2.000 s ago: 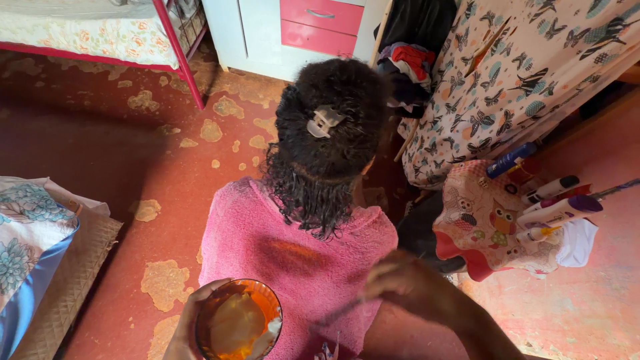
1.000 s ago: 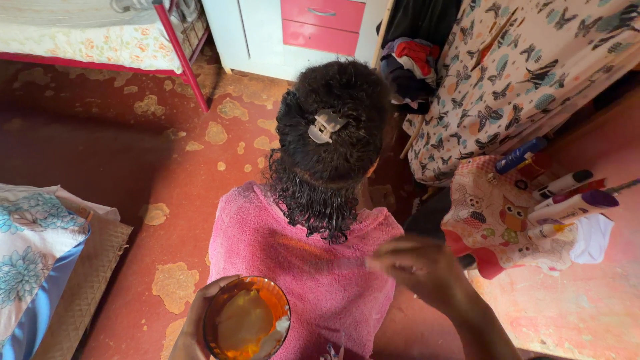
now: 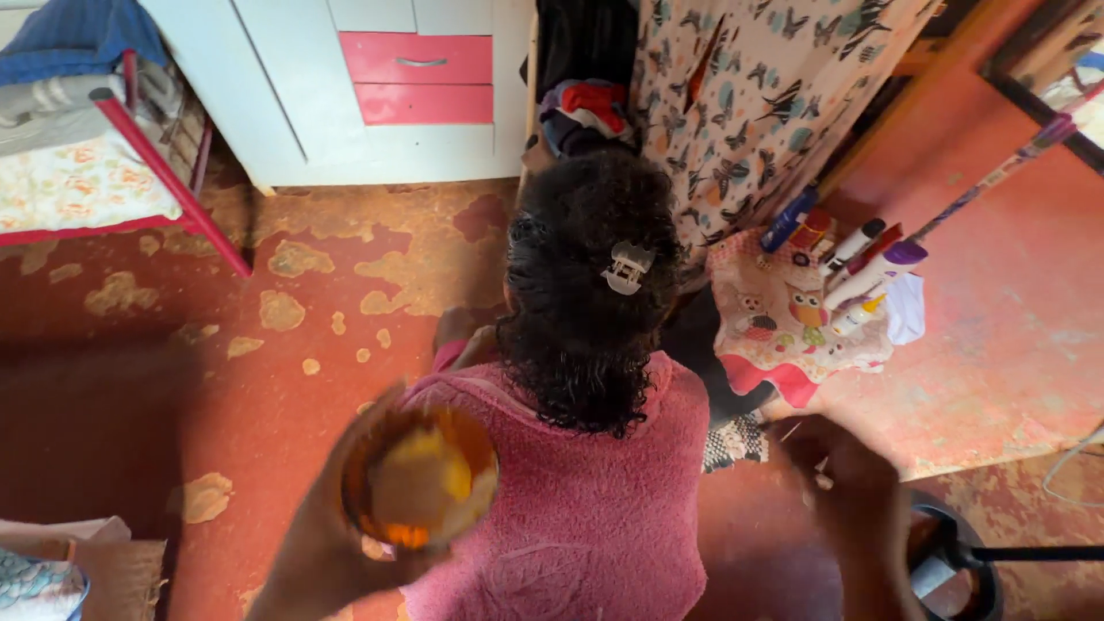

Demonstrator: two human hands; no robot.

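Note:
A seated person with dark curly hair (image 3: 586, 285) faces away from me. A translucent claw clip (image 3: 629, 267) holds the hair, and a pink towel (image 3: 595, 500) covers the shoulders and back. My left hand (image 3: 345, 517) grips an amber glass bowl (image 3: 420, 479) with pale cream inside, at the towel's left side. To the right of the towel is my right hand (image 3: 841, 483), blurred, its fingers bent together. A small pale sliver shows at its fingertips; whether it holds something is not clear.
Bottles and tubes (image 3: 871, 276) stand on an owl-print cloth (image 3: 776, 319) at the right. A butterfly-print curtain (image 3: 742, 103) hangs behind. A white cabinet with pink drawers (image 3: 418, 78) is ahead, a red bed frame (image 3: 172, 181) at upper left, and a black round object (image 3: 957, 552) at lower right.
My right hand has moved right, away from the towel. The seated person's head has tilted, and a hand of theirs now shows at the left shoulder. The bowl remains in my left hand.

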